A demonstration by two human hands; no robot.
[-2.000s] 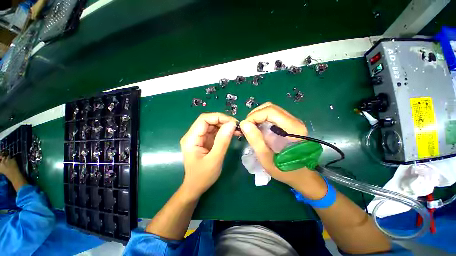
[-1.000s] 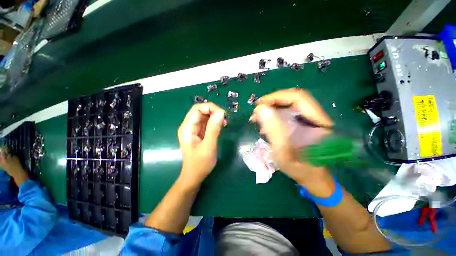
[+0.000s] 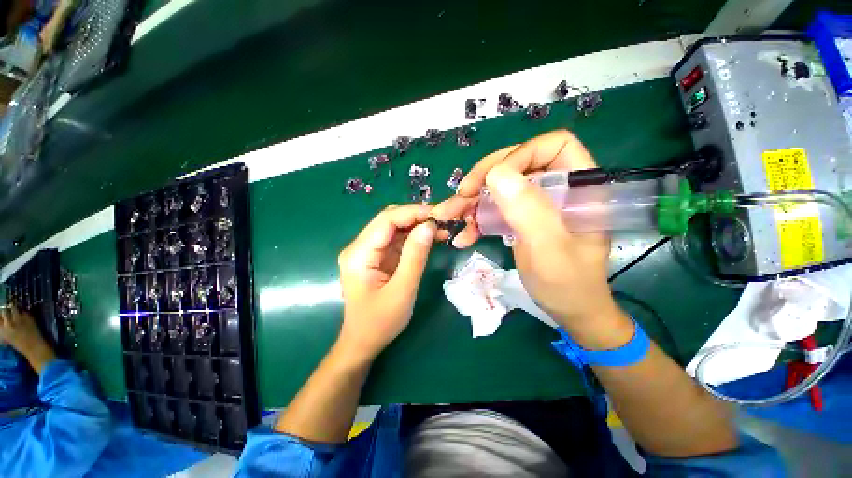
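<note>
My left hand (image 3: 385, 271) pinches a small dark part (image 3: 451, 227) between thumb and fingertips. My right hand (image 3: 551, 233) holds the dispensing syringe (image 3: 612, 207), a clear barrel with pinkish fluid lying nearly level, its green cap (image 3: 674, 207) pointing right. The right fingertips are at the small part's right side. The syringe's needle tip is hidden by my fingers. A black switch stick (image 3: 598, 175) lies along the top of the barrel. Several loose small parts (image 3: 418, 174) lie on the green bench beyond my hands.
A black parts tray (image 3: 245, 308), partly filled, stands at left. Stained wiping paper (image 3: 478, 291) lies below my hands. The grey dispenser box (image 3: 747, 140), white cloth (image 3: 789, 313), air hose (image 3: 747, 401) and red-handled tool (image 3: 805, 373) are at right. Another person's hand (image 3: 23, 334) is at far left.
The syringe has swung from pointing down-right under my palm to nearly level, with the green cap now near the grey box. My hands parted, then came back together at the small part.
</note>
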